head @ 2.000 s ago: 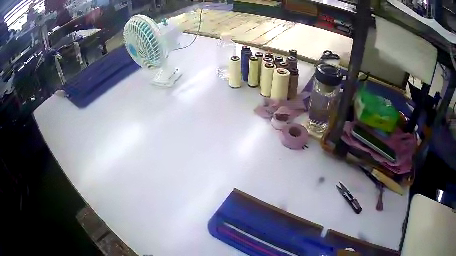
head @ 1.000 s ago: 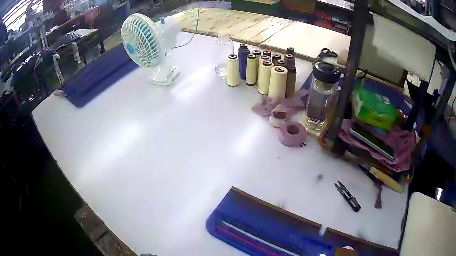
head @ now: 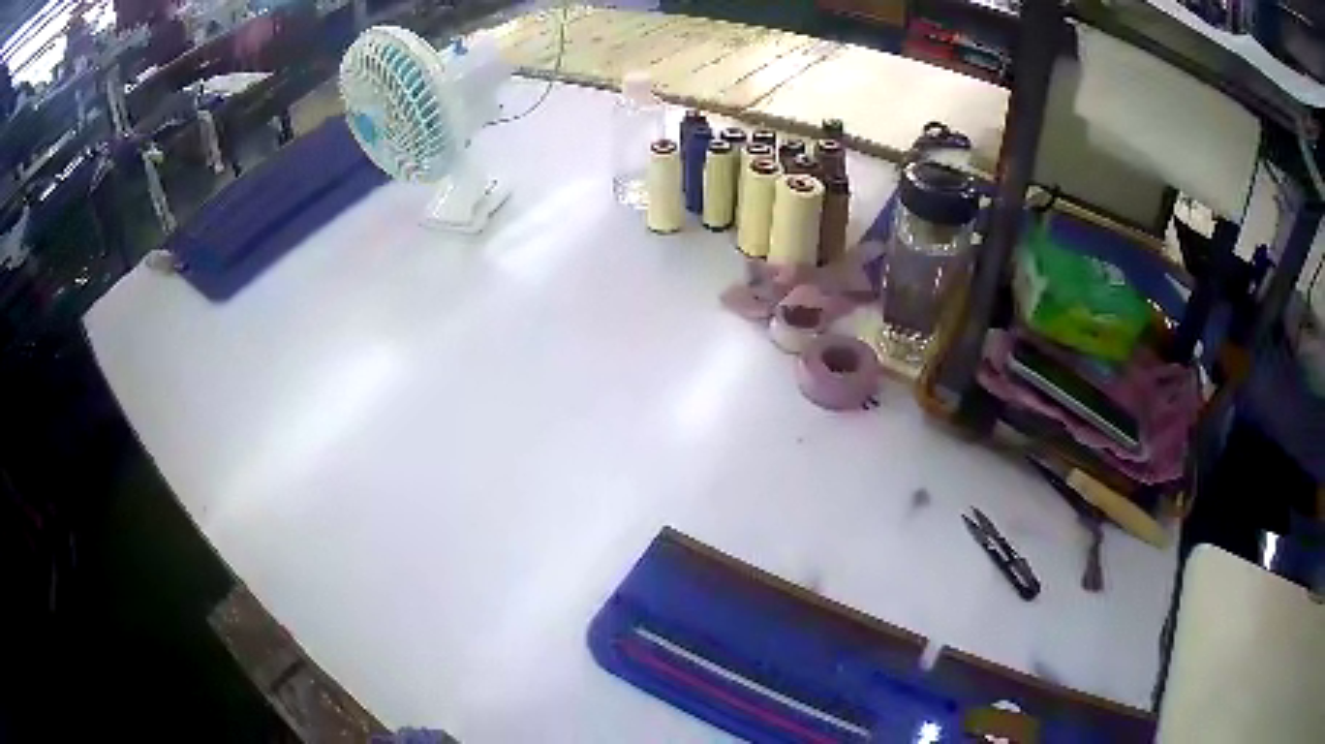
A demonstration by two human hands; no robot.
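A long shiny blue template (head: 756,640) lies on the white worktable (head: 480,436) at the bottom, cut off by the lower edge. It has a brown strip and a notch along its far edge, white and pink lines, and a tan patch. Black thread snips (head: 1001,552) lie open behind it. A pale wooden handle (head: 1116,504) and a dull purple tassel-like thing (head: 1093,555) lie by the rack. No hand can be made out; a small blurred purple-grey thing (head: 414,737) shows at the bottom edge, and I cannot tell what it is.
A white fan (head: 400,109) and dark blue flat stack (head: 276,215) are at far left. Thread cones (head: 796,221), tape rolls (head: 839,372) and a bottle (head: 927,262) stand near the dark rack (head: 1003,204). The rack holds a green packet (head: 1083,298), phone and pink cloth. Cream surface (head: 1242,654) at right.
The whole view has shifted slightly, so things on the table appear a little higher and further left. The small blurred thing shows more at the bottom edge.
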